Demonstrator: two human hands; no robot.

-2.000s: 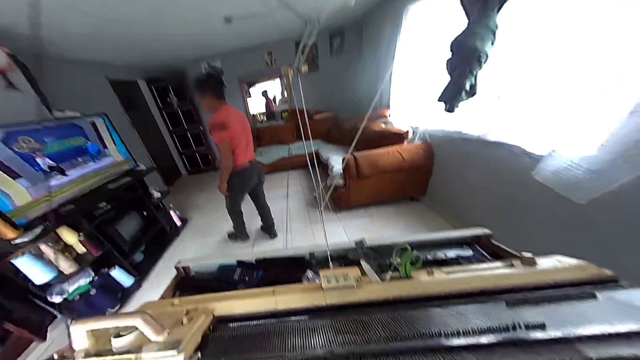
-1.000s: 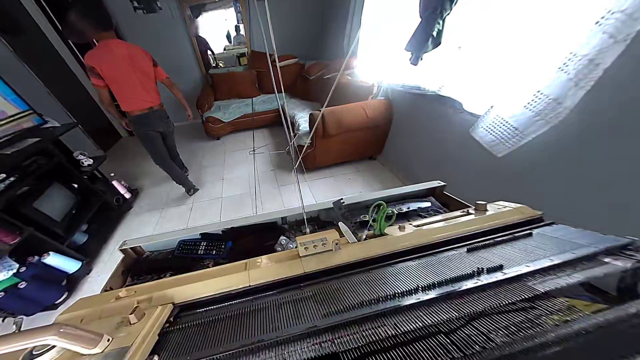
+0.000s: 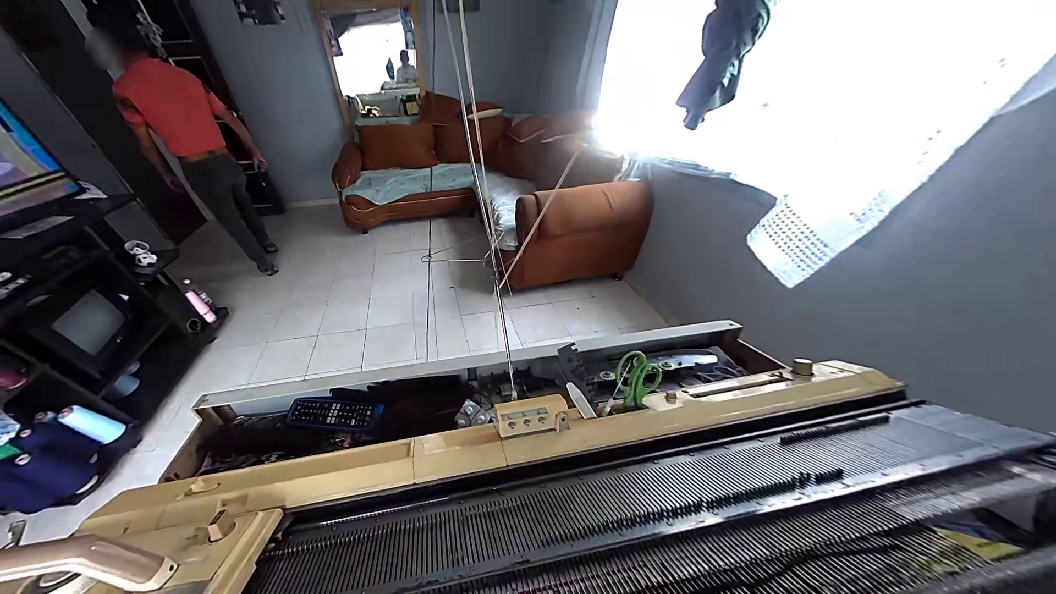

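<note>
Neither of my hands shows in the head view. A cream knitting machine runs across the lower part, its metal needle bed slanting up to the right. The carriage handle shows at the lower left, partly cut off. A small cream row counter sits at the back edge of the machine. Pale yarn strands run down from above to just behind the counter. In the long tray behind the machine lie a remote control, green-handled scissors and other small tools.
A person in a red shirt stands by the dark doorway at the far left. Orange sofas stand against the back and right walls. At the left is a black shelf unit with a television, bottles and yarn cones. A bright curtained window is at the right.
The person in the red shirt has walked left, away from the sofas toward the dark doorway. The view has tilted down and turned, showing more of the needle bed.
</note>
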